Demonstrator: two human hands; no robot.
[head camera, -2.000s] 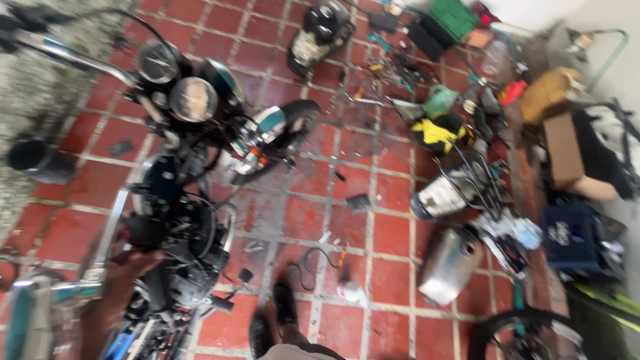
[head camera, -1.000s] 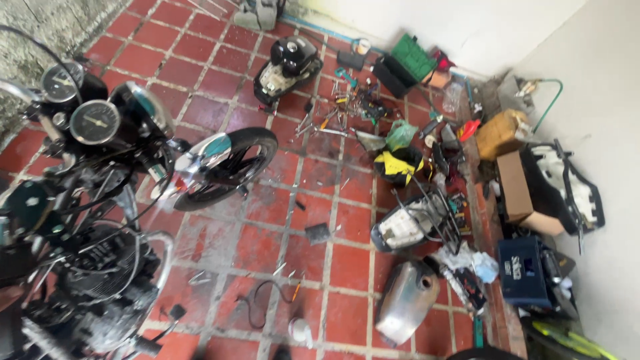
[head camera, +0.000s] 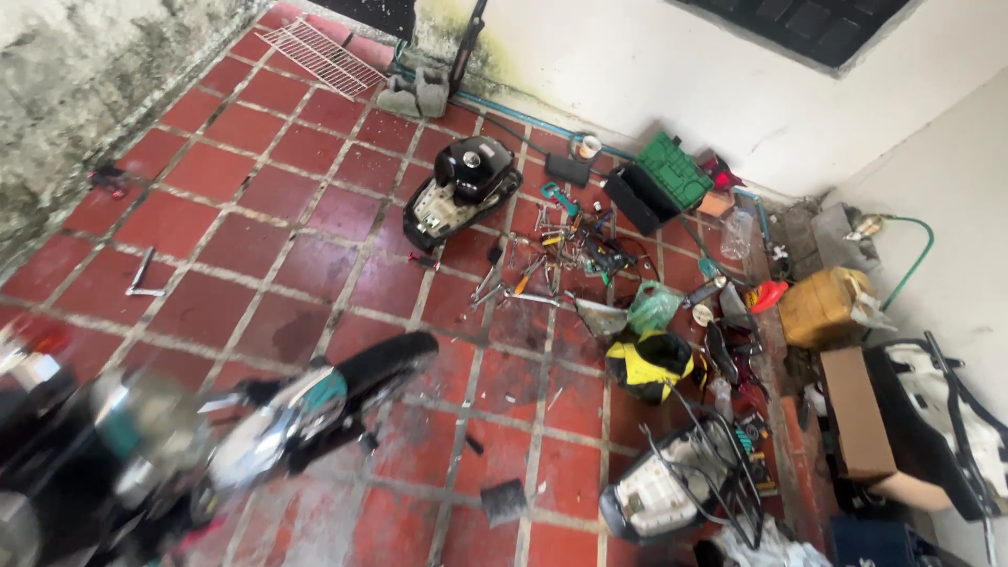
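Neither of my hands shows in the head view. A motorcycle, blurred, fills the lower left, with its front fender (head camera: 272, 425) and front tyre (head camera: 386, 366) pointing toward the middle of the tiled floor. Wrenches and other hand tools (head camera: 551, 260) lie scattered beyond it, beside an open toolbox with a green lid (head camera: 673, 169). A black fuel tank (head camera: 475, 167) rests on an upturned motorcycle seat (head camera: 441, 214). Another upturned seat (head camera: 661, 484) with a metal rack lies at the lower right. An L-shaped wrench (head camera: 143, 276) is on the floor at the left.
A yellow and black bundle (head camera: 650, 366) and a green plastic bag (head camera: 654, 305) lie near the tools. Along the right wall stand a yellowish jug (head camera: 825, 307), a cardboard box (head camera: 858, 413) and a seat (head camera: 921, 425). A white wire rack (head camera: 323, 57) and concrete blocks (head camera: 416, 93) are at the back.
The hand seen at the motorcycle two seconds ago is out of view. The view has swung up toward the back wall, and the metal fuel tank at the lower right has left the frame.
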